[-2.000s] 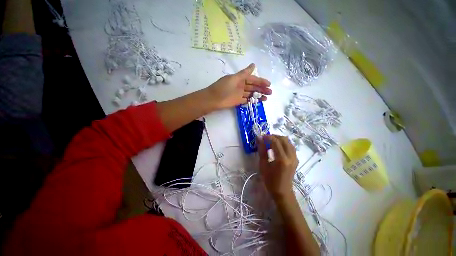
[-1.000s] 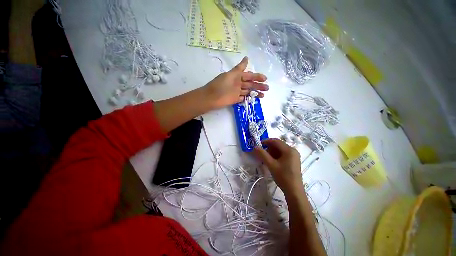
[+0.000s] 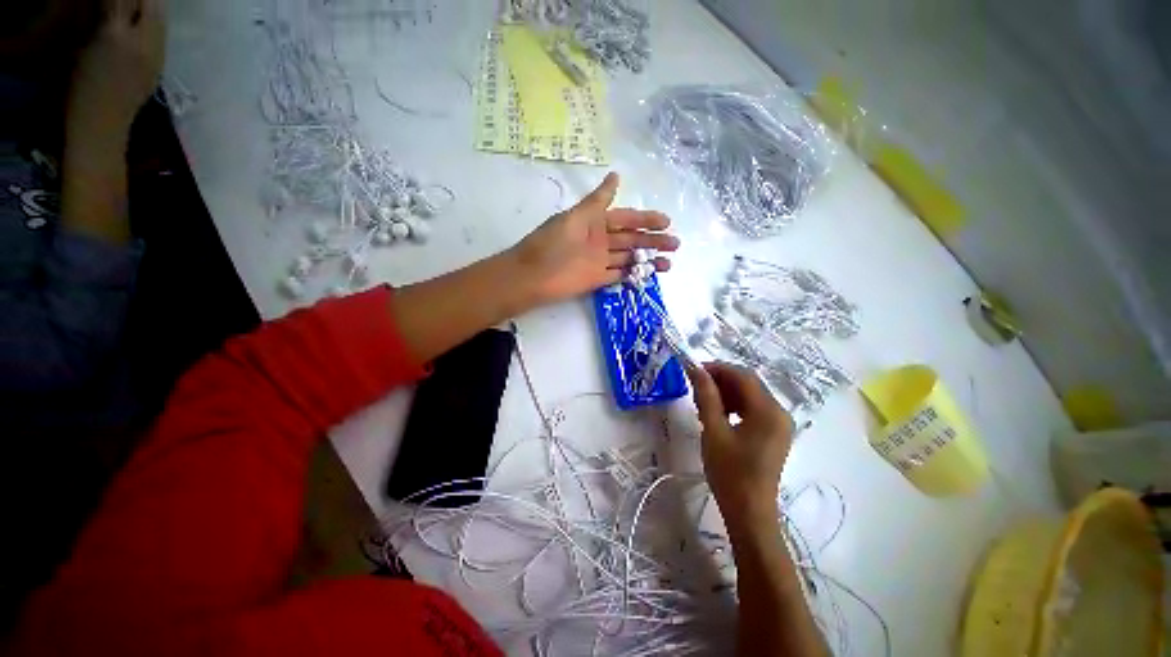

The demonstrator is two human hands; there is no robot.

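A blue tray (image 3: 619, 336) lies on the white table with white earphone parts and thin cords on it. My left hand (image 3: 591, 250) lies palm up at the tray's far end, fingers apart. White earbuds (image 3: 641, 267) are at its lower fingertips; whether it grips them I cannot tell. My right hand (image 3: 742, 424) is at the tray's near right edge, thumb and forefinger pinching a thin white cord (image 3: 670, 336) that runs over the tray. A loose tangle of white earphone cable (image 3: 565, 539) lies on the near side.
A black smartphone (image 3: 452, 417) lies left of the tray. Cable piles (image 3: 783, 321) lie right and far left. Behind are bagged cables (image 3: 745, 154) and a yellow sticker sheet (image 3: 546, 96). A yellow cup (image 3: 927, 430) and yellow basket (image 3: 1111, 584) stand right. Another person's arm (image 3: 109, 128) shows top left.
My right hand has moved from the tray's near end to its right side, now pinching a cord. My left hand stays at the far end. Another person's arm appears more at top left.
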